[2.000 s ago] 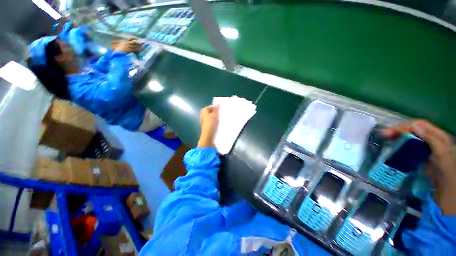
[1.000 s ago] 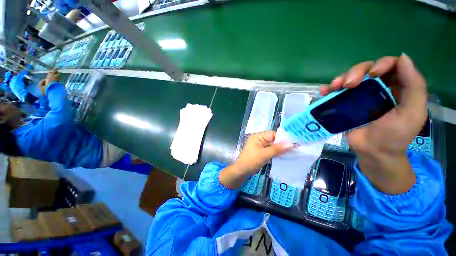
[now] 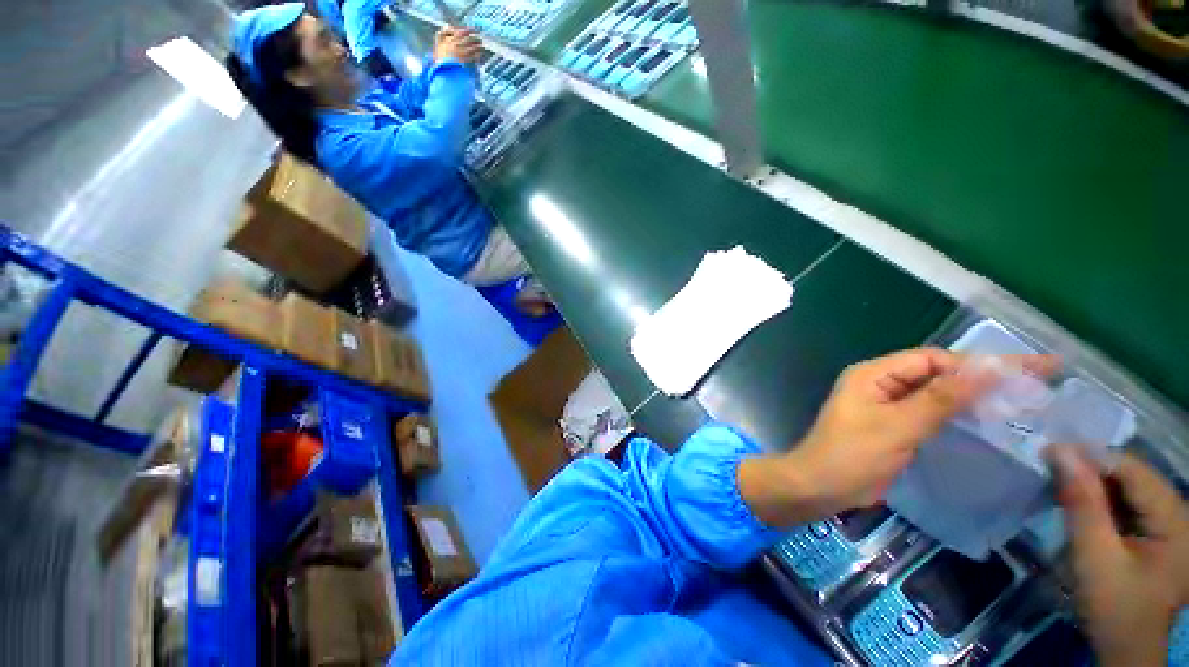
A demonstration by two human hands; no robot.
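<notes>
My left hand (image 3: 867, 424) and my right hand (image 3: 1124, 554) hold a whitish translucent phone sleeve (image 3: 971, 482) between them, over the clear tray. A dark and pale shape shows through the sleeve; the hands and blur partly hide it. Light blue keypad phones (image 3: 913, 612) lie in the clear plastic tray (image 3: 772, 563) below. A filled sleeve (image 3: 1095, 414) lies in the tray's far row. A fanned stack of empty sleeves (image 3: 711, 323) lies on the dark green bench, left of the tray.
The green conveyor belt (image 3: 952, 170) runs beyond the bench, with a metal upright (image 3: 728, 91) at its edge. Trays of phones (image 3: 632, 50) stand farther up. A person in blue (image 3: 404, 170) works at left. Cardboard boxes (image 3: 297, 222) and a blue rack (image 3: 170, 332) are at left.
The view has swung left. The light blue phone, held bare above the tray a second ago, no longer shows uncovered; both hands are now together around the sleeve, lower over the tray.
</notes>
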